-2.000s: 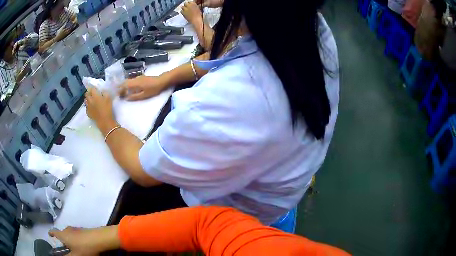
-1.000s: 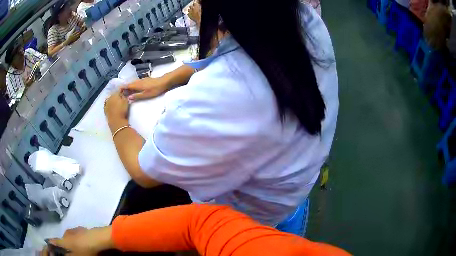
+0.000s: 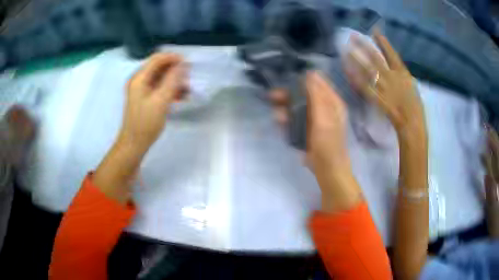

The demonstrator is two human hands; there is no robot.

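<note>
The view is blurred. My right hand [image 3: 325,117] is closed around the straight handle of a dark grey blower unit [image 3: 298,112]. The unit's round barrel, with a dark round end, points up and away at the top centre. Dark, blurred parts lie or hang just left of the barrel; I cannot tell what they are. My left hand [image 3: 150,90] is raised over the left of the bench with its fingers curled. A small dark patch shows at its fingertips, and I cannot tell if it holds anything.
The bench has a white sheet [image 3: 180,202] with a shiny strip down its middle. Another person's hand [image 3: 391,87] reaches in close to the right of the unit, near a pale translucent bag. Blurred hands show at both side edges. A blue-grey row runs along the back.
The view has swung from the neighbouring worker and aisle to the bench in front. Both my hands now show, and the right holds a unit upright. Earlier only one orange-sleeved arm showed.
</note>
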